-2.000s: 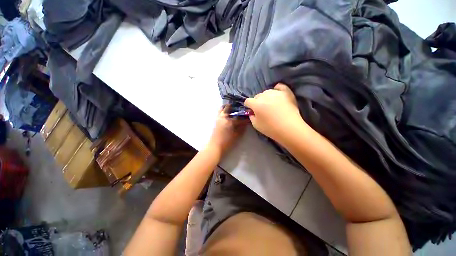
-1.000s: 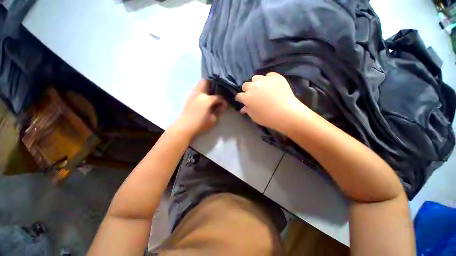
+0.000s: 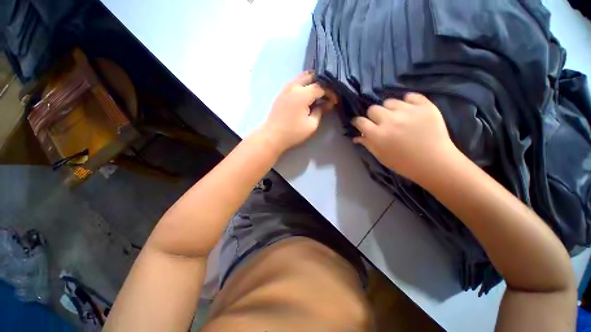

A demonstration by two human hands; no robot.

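Observation:
A thick layered stack of dark grey garments (image 3: 415, 52) lies on the white table, its narrow folded edges fanned side by side. My left hand (image 3: 298, 110) pinches a dark garment edge at the near left corner of the stack, fingers curled. My right hand (image 3: 405, 133) is just to the right, its fingers curled over the same dark folded edge. The fingertips of both hands are partly hidden by cloth. No tool shows in either hand.
The white table (image 3: 194, 52) has its front edge running diagonally close to my body. A brown wooden stool (image 3: 81, 123) stands on the floor at left. A plastic-wrapped bundle (image 3: 23, 266) lies on the floor at lower left.
The view has shifted over the table. Both hands stay at the near edge of the stack. The purple-red tool seen between them two seconds ago no longer shows.

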